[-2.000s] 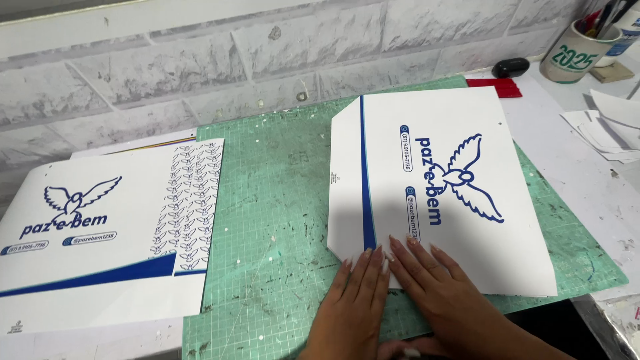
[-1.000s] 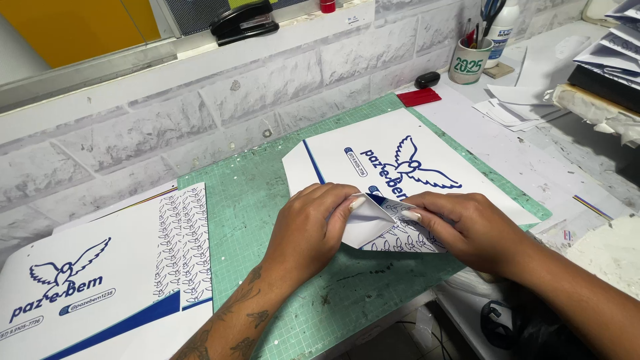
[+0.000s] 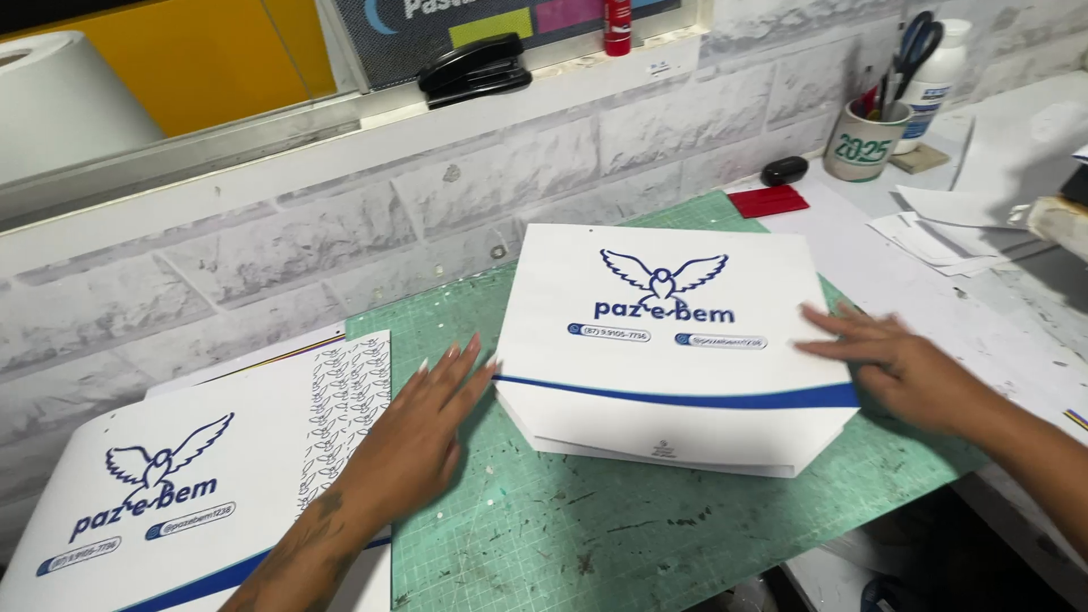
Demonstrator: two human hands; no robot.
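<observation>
A white printed paper bag (image 3: 663,340), folded flat with a blue bird drawing and a blue band, lies on the green cutting mat (image 3: 595,544). Its lower corners are angled in and the folded end faces me. My left hand (image 3: 438,416) is at its left edge, fingers spread, fingertips beside the blue band. Over the right edge is my right hand (image 3: 892,365), blurred, fingers apart; whether it touches the paper I cannot tell. More printed sheets or bags (image 3: 195,459) with the same bird and a leaf pattern lie at the left, partly behind my left forearm.
A red plastic scraper (image 3: 769,201) and a small black case (image 3: 784,171) lie at the mat's far corner. Behind them stand a cup (image 3: 863,140) with scissors (image 3: 918,42) and a white bottle (image 3: 926,93). Paper scraps (image 3: 935,242) lie right. A black stapler (image 3: 474,70) rests on the ledge.
The bag has turned so its print faces me upright. My hands, which were together at its folded end one second ago, have moved apart to its two sides.
</observation>
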